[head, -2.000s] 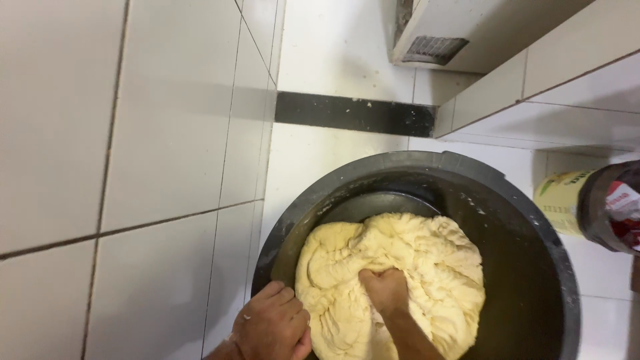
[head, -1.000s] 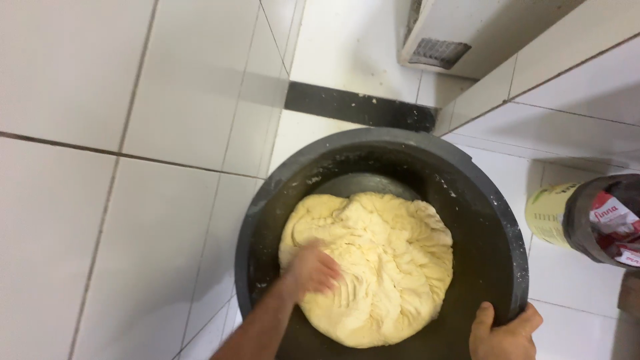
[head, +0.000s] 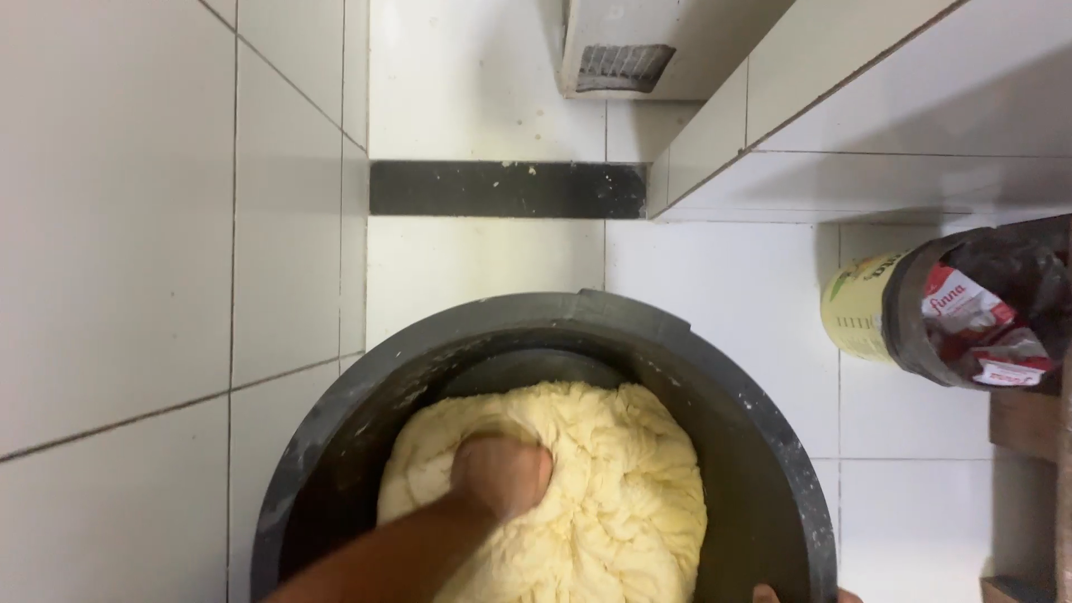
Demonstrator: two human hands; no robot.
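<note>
A large mass of pale yellow dough [head: 599, 494] lies in a deep black plastic tub [head: 754, 402], its surface folded and wrinkled. From the lower left my left forearm reaches over the tub wall, and my left hand [head: 502, 473], slightly blurred, presses as a fist into the upper left part of the dough. Only a few fingertips of my right hand [head: 804, 595] show at the bottom edge, on both sides of the tub's right rim, which they grip. The near part of the tub is out of view.
White wall tiles [head: 117, 209] rise at the left. A black strip [head: 507, 189] crosses the floor beyond the tub. A tiled ledge [head: 837, 92] stands at the upper right, a white vented appliance [head: 624, 67] behind it. A yellowish bin [head: 863, 310] holding wrappers is at the right.
Two seconds ago my right fist was in the dough and my left hand at the tub's left rim. Now my left hand presses the dough and my right holds the right rim.
</note>
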